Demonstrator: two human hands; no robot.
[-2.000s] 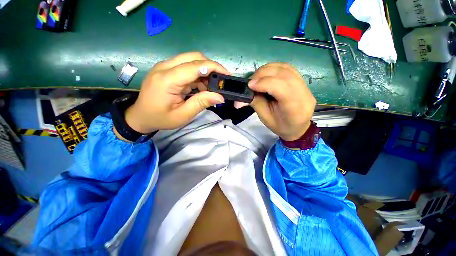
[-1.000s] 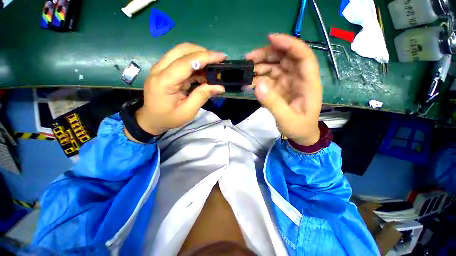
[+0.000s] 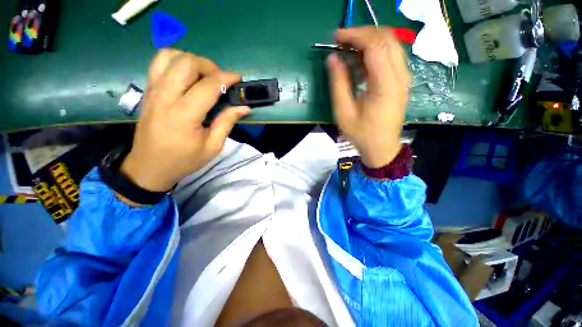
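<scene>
The small black device housing (image 3: 260, 92) is at the bench's front edge, its dark opening facing up with a small orange spot at its left end. My left hand (image 3: 185, 102) pinches its left end between thumb and fingers. My right hand (image 3: 370, 89) is off the device to the right, over the bench, thumb and fingers apart and blurred. A thin metal tool (image 3: 328, 46) lies at its fingertips; whether the fingers touch it I cannot tell. I see nothing held in the right hand.
On the green mat (image 3: 255, 32) lie a blue triangular pick (image 3: 168, 30), a small shiny piece (image 3: 131, 99), a white tube (image 3: 132, 9), a red piece (image 3: 403, 34) and a white cloth (image 3: 431, 29). Whitish bottles (image 3: 494, 43) stand at the right.
My right hand has let go of the device and moved right, toward the tools. My left hand keeps the device. The whole view has shifted, so the bench things appear further left.
</scene>
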